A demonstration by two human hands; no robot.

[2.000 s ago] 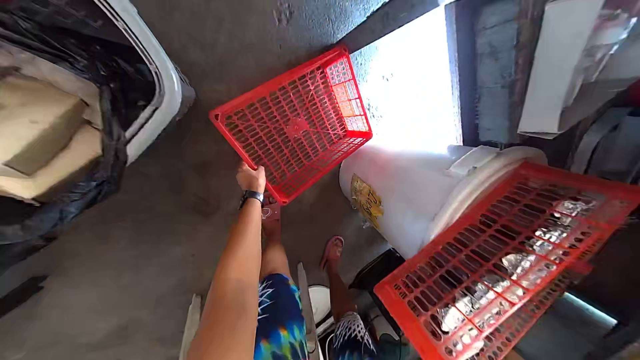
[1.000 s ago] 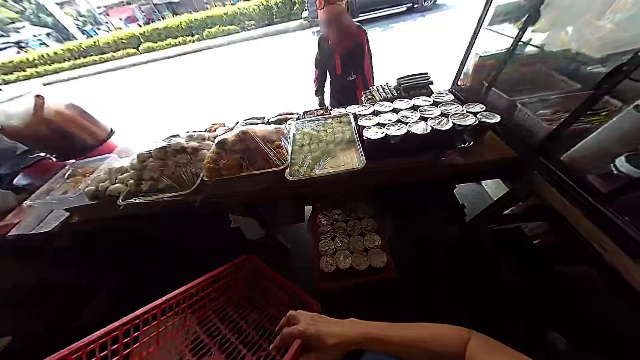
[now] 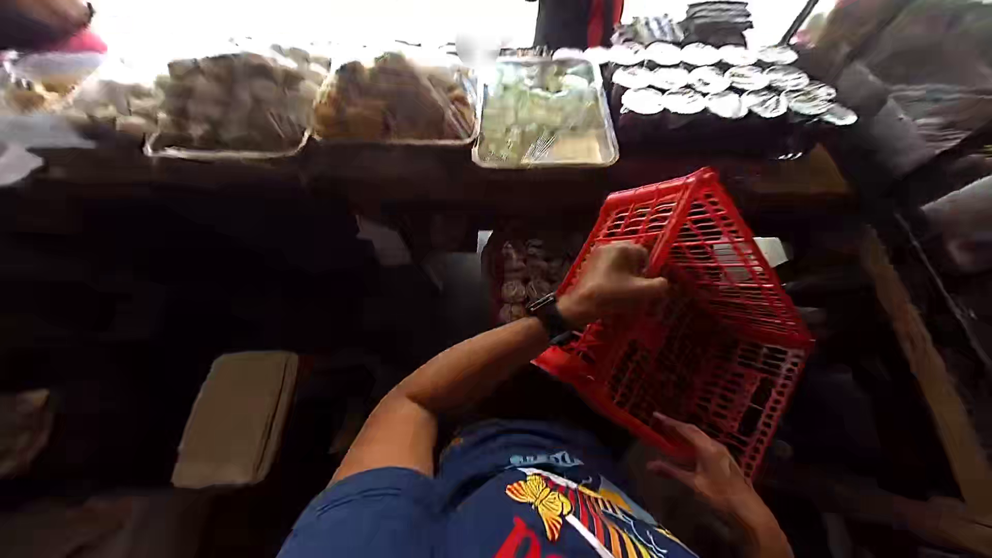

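A red plastic crate (image 3: 682,333) with slotted walls is tilted in front of my body, its open side toward me. My left hand (image 3: 616,285), with a dark band at the wrist, is closed around its upper left rim. Near the crate's lower edge is my right hand (image 3: 709,465), fingers apart; whether it touches the crate I cannot tell. No food shows inside the crate. Behind it, low under the counter, several round wrapped items (image 3: 527,283) are partly hidden by the crate and my left hand.
Along the counter (image 3: 403,177) lie a plastic-covered tray of pale green food (image 3: 542,108), a tray of brown food (image 3: 395,101), a heap of pale food (image 3: 236,101) and rows of shiny-lidded containers (image 3: 709,81). A brown stack (image 3: 236,418) is low left. A person (image 3: 577,23) stands beyond.
The view has turned from the floor to the counter and now tips down. One second ago the crate was at the lower left; now it is tilted at the right, with my left hand on its rim.
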